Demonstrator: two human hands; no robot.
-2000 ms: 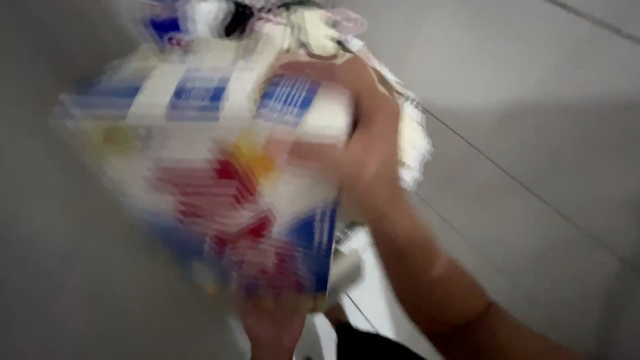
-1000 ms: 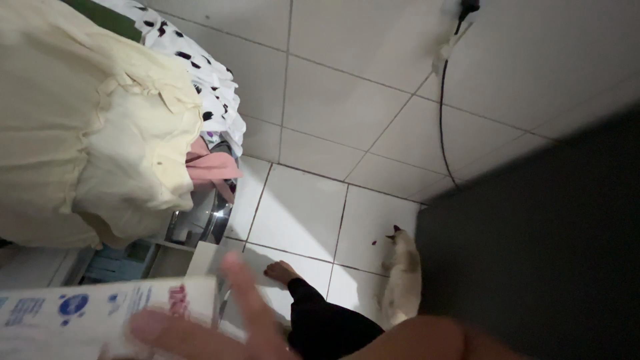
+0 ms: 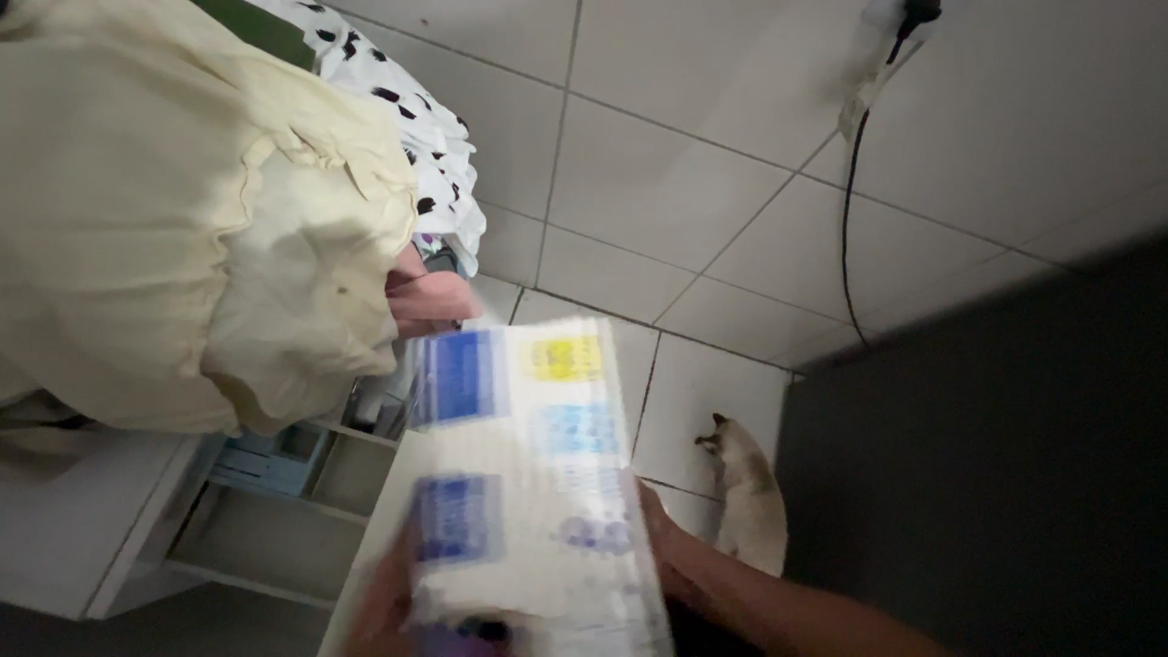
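Note:
A white plastic-wrapped package [image 3: 538, 484] with blue, light-blue and yellow printed patches stands blurred in the lower middle of the view. My left hand [image 3: 388, 584] is on its left side, mostly hidden and blurred. At its right side, my right hand [image 3: 662, 525] holds the edge, with the fingers partly out of sight behind the package. Cream fabric [image 3: 310, 274] hangs at the left, close to the package, beside white cloth with black spots [image 3: 438, 155] and a pink cloth [image 3: 433, 297].
A light-coloured cat [image 3: 753, 502] is on the tiled floor [image 3: 703, 392] at the right. Open shelf compartments [image 3: 274, 538] lie below the fabric. A black cable [image 3: 849, 219] runs down the tiled wall [image 3: 657, 173]. A dark surface [image 3: 995, 474] fills the lower right.
The package has come from the lower left to the lower middle since one second ago, and both hands are now at its sides. The view has swung considerably since two seconds ago.

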